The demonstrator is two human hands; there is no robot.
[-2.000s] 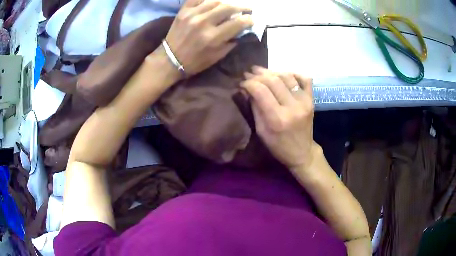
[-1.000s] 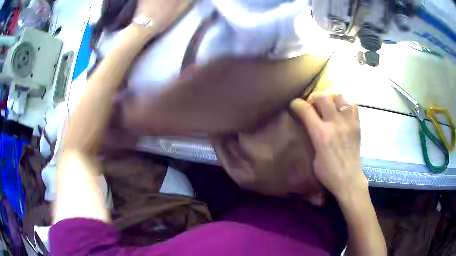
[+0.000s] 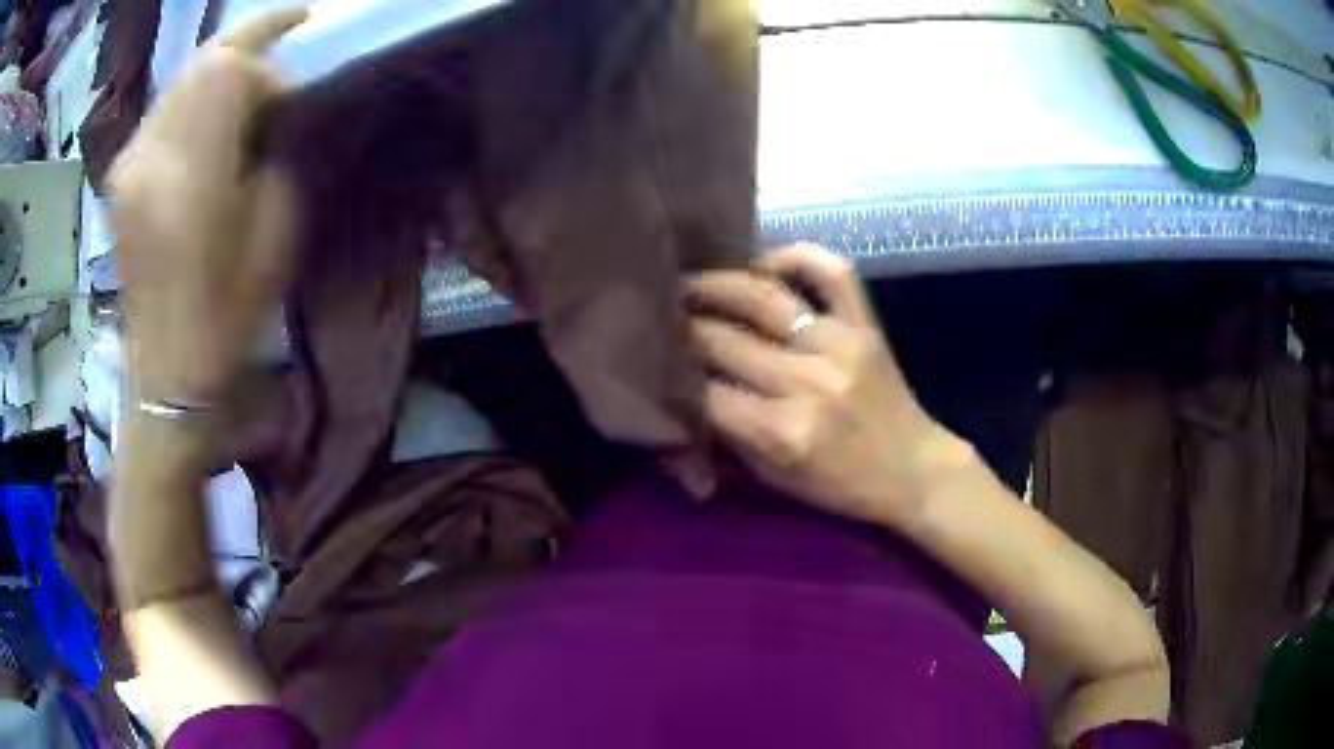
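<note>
A brown garment panel [image 3: 593, 249] hangs over the table's front edge between my hands. My right hand [image 3: 783, 373] grips its right side at the edge, fingers curled into the cloth. My left hand [image 3: 205, 220] is blurred at the upper left, beside the dark brown folds; its fingers are partly hidden and I cannot tell whether they hold the cloth. A white piece [image 3: 366, 29] shows above the brown cloth, near my left hand. The needle area is out of the picture.
Scissors with one green and one yellow loop [image 3: 1170, 110] lie at the upper right, behind the ruler-marked table edge [image 3: 1024, 223]. Brown pieces [image 3: 1170, 483] hang below at the right. A brown pile [image 3: 424, 549] lies below at the left. Part of a pale machine [image 3: 37, 234] stands at the far left.
My left hand has moved left and down towards me. My right hand has moved from near the lit needle area to the table's front edge with the brown cloth. The view has shifted, so the machine head is gone.
</note>
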